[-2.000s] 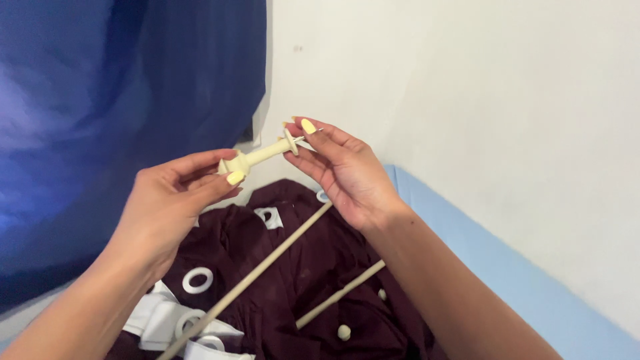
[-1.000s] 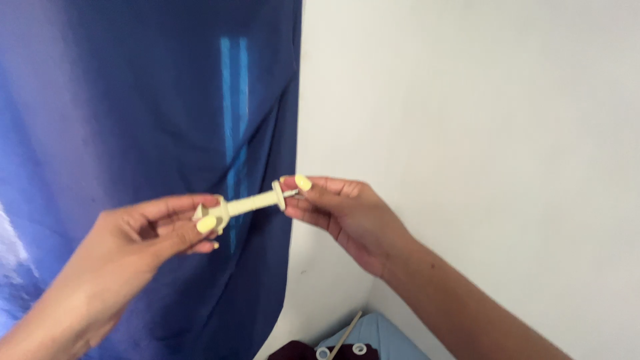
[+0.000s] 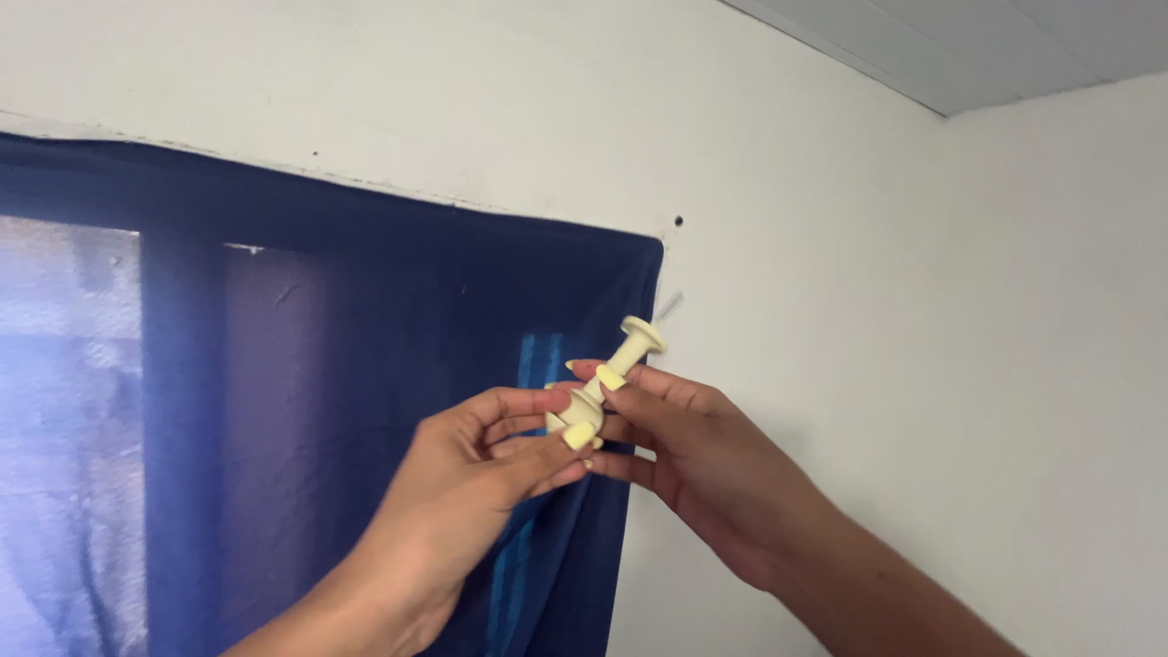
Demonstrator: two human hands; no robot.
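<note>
Both hands hold a cream curtain rod bracket (image 3: 630, 350), tilted with its round flange up and to the right. A thin metal screw (image 3: 671, 307) sticks out beyond the flange. My left hand (image 3: 493, 456) pinches the wider cup end between thumb and fingers. My right hand (image 3: 675, 429) grips the shaft with thumb and forefinger, its other fingers under the cup end. Behind them hangs a dark blue curtain (image 3: 392, 365), its upper right corner just above the bracket. A small dark hole (image 3: 678, 221) shows in the wall above that corner.
A pale wall (image 3: 821, 319) extends above and to the right of the curtain, with another tiny hole (image 3: 315, 153) above the curtain's top edge. The grey panelled ceiling (image 3: 1004, 46) meets the wall at the upper right. Light comes through the curtain at the left.
The view has swung up to the curtain top and ceiling. My right hand has shifted from the screw end to the bracket's shaft, and the bracket now tilts more steeply.
</note>
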